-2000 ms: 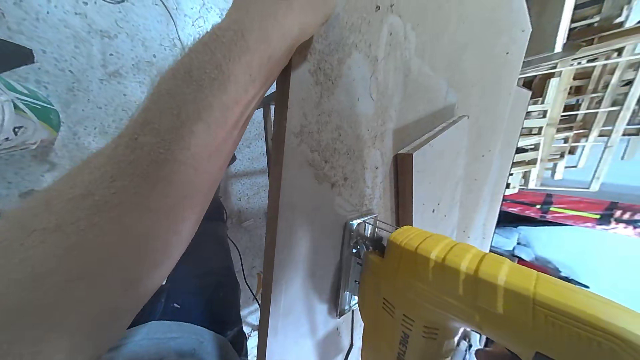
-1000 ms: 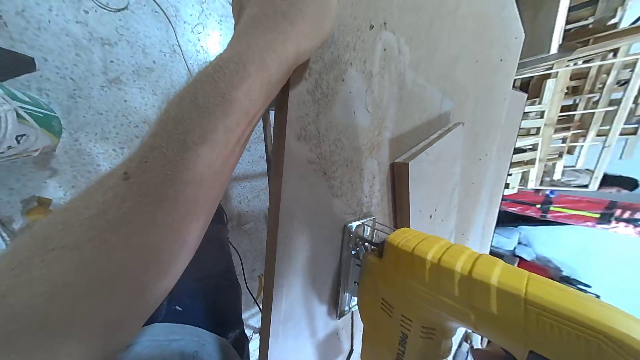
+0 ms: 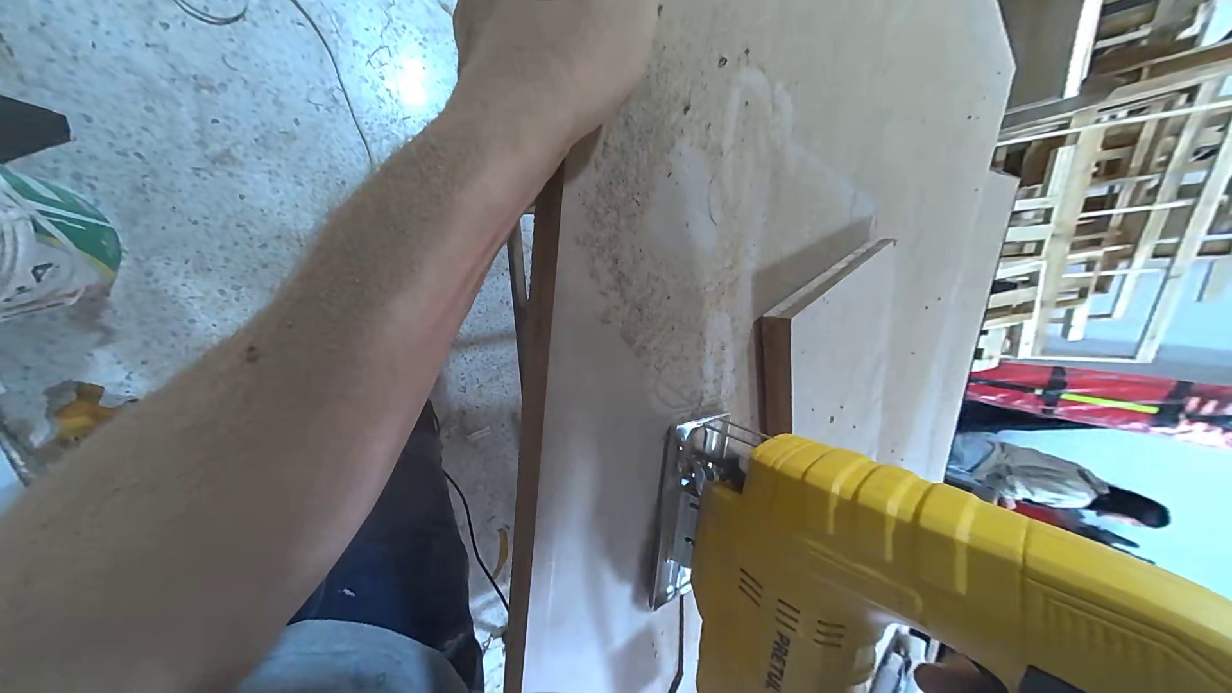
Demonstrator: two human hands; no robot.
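A yellow Pretul jigsaw (image 3: 866,539) stands with its metal shoe (image 3: 679,510) on a large pale wooden board (image 3: 616,385). Only a bit of my right hand (image 3: 948,674) shows, at the jigsaw's handle by the bottom edge. A dark line, perhaps a cut, runs down the board below the shoe. Sawdust (image 3: 645,269) lies ahead of the tool. At the top, my left hand (image 3: 558,48) rests at the board's left edge, its fingers out of sight. A smaller angled board piece (image 3: 837,337) lies on the large board, just beyond the jigsaw.
Left of the board, a white and green bucket or sack (image 3: 58,241) and a thin cable (image 3: 337,87) are on the speckled floor. A black cord (image 3: 472,529) runs by my legs. Wooden frames (image 3: 1107,212) are stacked at the right; a person (image 3: 1049,472) is in the background.
In the background at right, a person has come further into view. The jigsaw and my left hand show no plain change of place on the board.
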